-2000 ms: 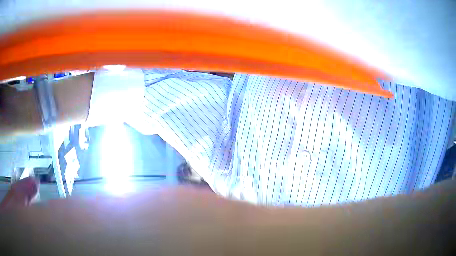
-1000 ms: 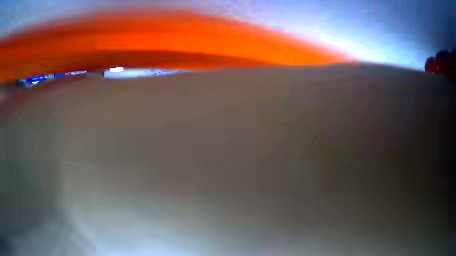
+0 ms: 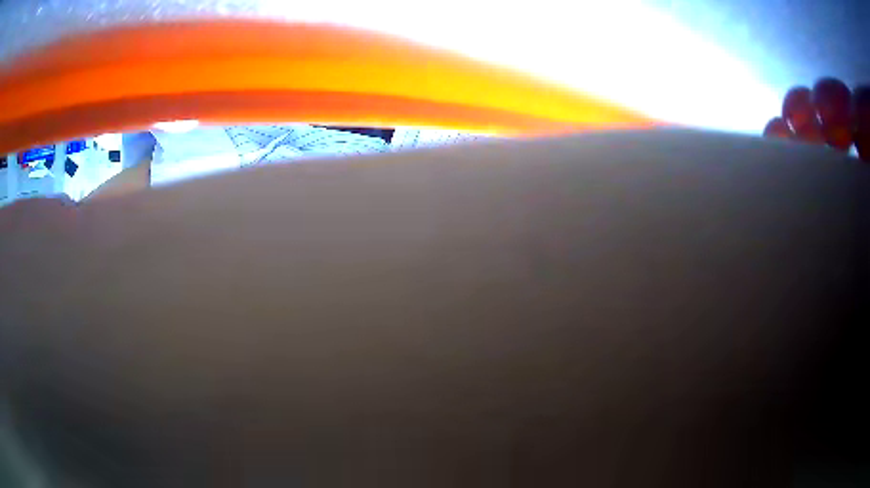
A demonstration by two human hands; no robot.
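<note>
A blurred skin-toned arm or hand (image 3: 429, 305) lies very close to the lens and covers most of the picture. I cannot tell whether it is left or right, and no fingers can be made out on it. Red translucent round beads (image 3: 832, 110) sit at its upper right edge. No held object shows. Whatever lies behind the arm is hidden.
A bright orange band (image 3: 286, 71) curves along the top, near the lens. Below it shows a strip of striped white-blue shirt (image 3: 277, 143). Small blue items (image 3: 40, 153) and white fittings lie at the far left. Strong white light glares at the upper right.
The arm rose over the low part of the view and hid most of the shirt. Since one second ago, a strip of background and shirt has reappeared upper left, and more beads show.
</note>
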